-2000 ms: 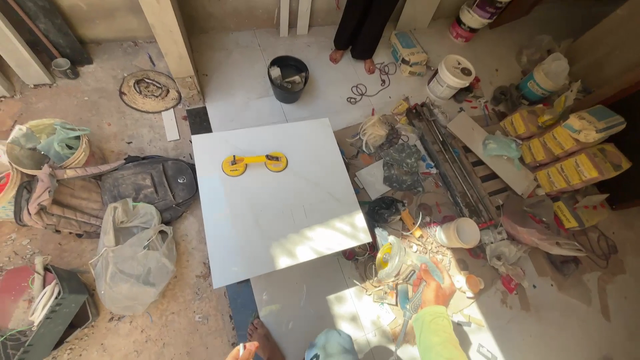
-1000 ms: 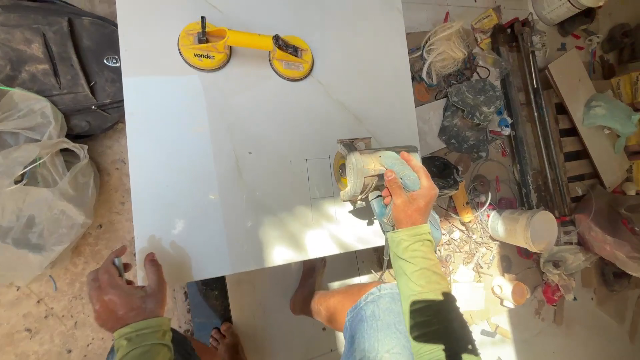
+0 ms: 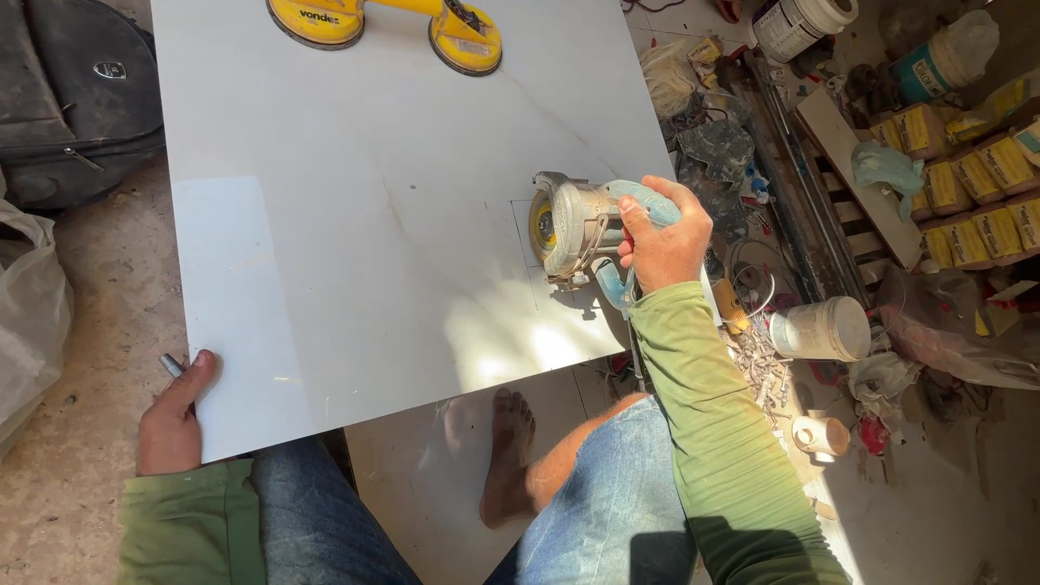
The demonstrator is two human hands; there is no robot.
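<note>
A large white marble-look tile (image 3: 349, 244) lies across the middle, over my thighs at its near edge. My right hand (image 3: 666, 236) grips the blue handle of a dusty handheld tile saw (image 3: 573, 223), whose yellow-centred disc is beside a pencilled rectangle near the tile's right edge. Whether the disc touches the tile I cannot tell. My left hand (image 3: 172, 418) is at the near left corner, thumb on top of the tile and a grey pen-like stick (image 3: 171, 366) between thumb and fingers. A yellow double suction-cup lifter (image 3: 465, 41) sits at the tile's far side.
At left are a black backpack (image 3: 77, 89) and a clear plastic bag (image 3: 28, 317). Metal rails (image 3: 784, 162), a white bucket (image 3: 821, 329), bagged material (image 3: 975, 187), a PVC fitting (image 3: 821, 437) and debris crowd the right. My bare foot (image 3: 508, 463) is below the tile's near edge.
My left hand, apart from the tile's edge a second ago, now holds its corner. The saw, not seen in my right hand two seconds ago, is in it. The view has moved closer.
</note>
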